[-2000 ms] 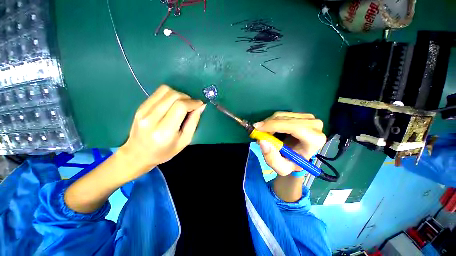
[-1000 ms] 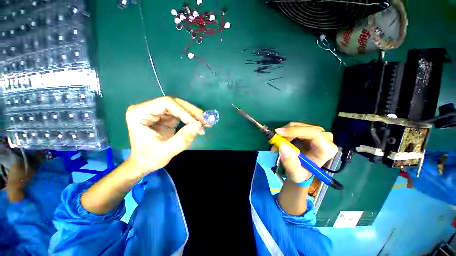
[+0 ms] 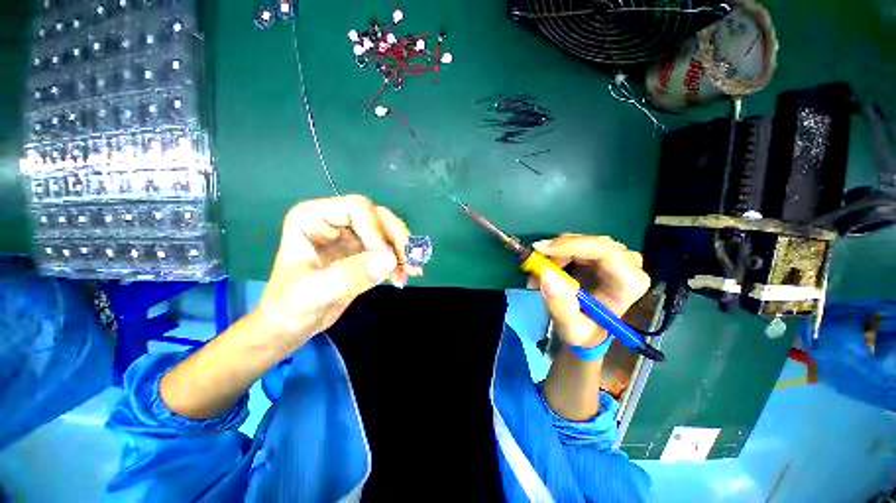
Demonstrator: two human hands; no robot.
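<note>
My left hand (image 3: 334, 257) pinches a small round circuit board (image 3: 419, 251) between thumb and fingertips, above the front part of the green mat. A thin solder wire (image 3: 312, 123) runs from the back of the mat down to the same hand. My right hand (image 3: 589, 285) holds the yellow and blue soldering iron (image 3: 552, 275) like a pen. Its metal tip points up and left, a little above and right of the board and apart from it. A light blue band is on my right wrist.
Black lead wires (image 3: 518, 119) and red-wired components (image 3: 398, 54) lie beyond my hands. A clear blister tray (image 3: 123, 196) is at the left. The black iron stand (image 3: 702, 182) with a crusted block (image 3: 794, 273) is at the right. A round wire grille (image 3: 619, 25) and a tin (image 3: 688, 79) are behind.
The board lay on the mat by the iron's tip; my left hand has picked it up and brought it nearer me. The iron has moved away from it.
</note>
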